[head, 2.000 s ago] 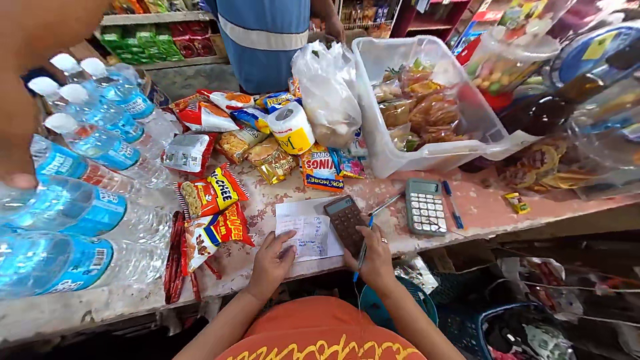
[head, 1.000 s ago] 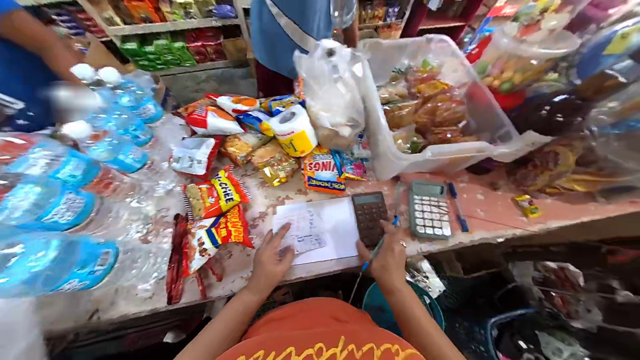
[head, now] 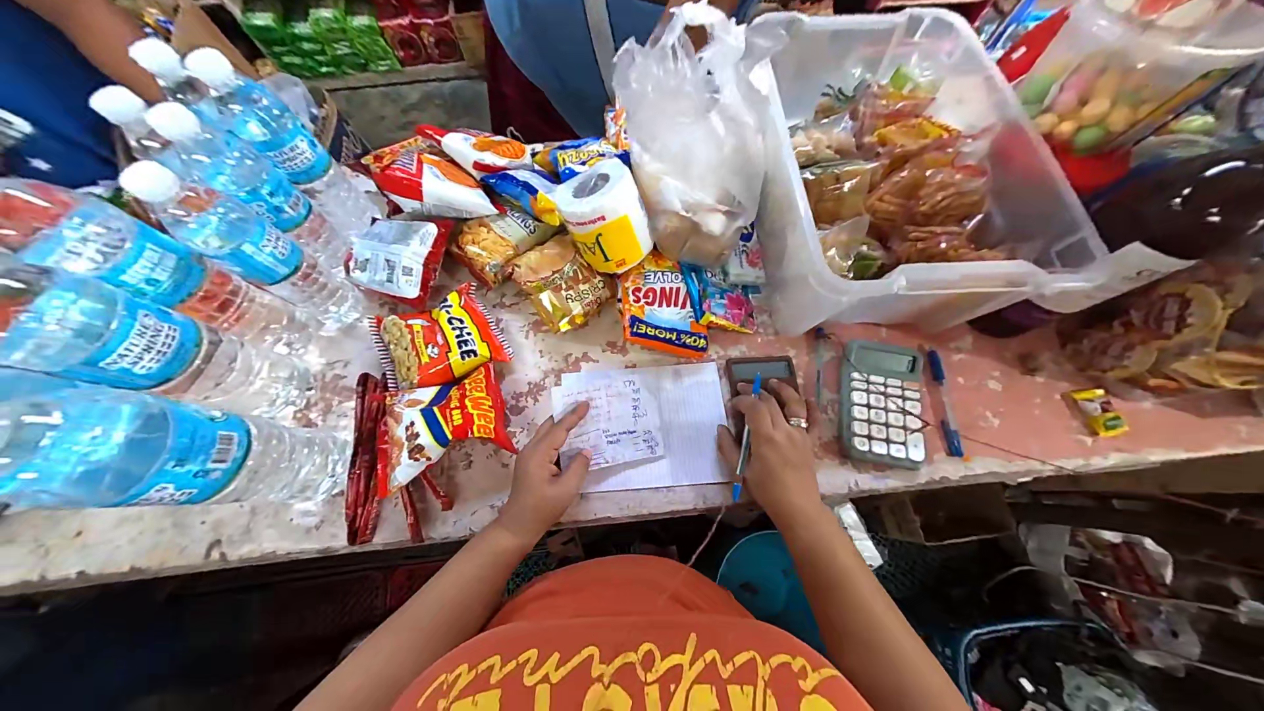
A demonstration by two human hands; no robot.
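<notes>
My left hand [head: 548,464] rests with fingers apart on the left edge of a small handwritten paper [head: 617,420], which lies over a larger lined sheet [head: 686,395]. In my right hand [head: 775,449] is a blue ballpoint pen [head: 740,474]; its fingers also lie over the lower part of a dark calculator [head: 760,371]. To the right sit a grey calculator [head: 882,405] and a capped blue pen [head: 943,400]. Snack packets [head: 439,341], a wrapped tissue roll [head: 602,217], a detergent packet [head: 662,306] and a knotted plastic bag [head: 696,148] are behind the papers.
Several water bottles [head: 128,336] crowd the counter's left side, beside thin red packets [head: 365,459]. A translucent bin [head: 889,291] of bagged snacks stands at the back right, near a small yellow packet [head: 1096,412]. Two people stand across the counter; a blue bucket [head: 765,583] is below its edge.
The small paper, over which the dark calculator partly lay, now lies on a larger white sheet. The person at the left has drawn an arm back from the bottles. The pen stays in my right hand.
</notes>
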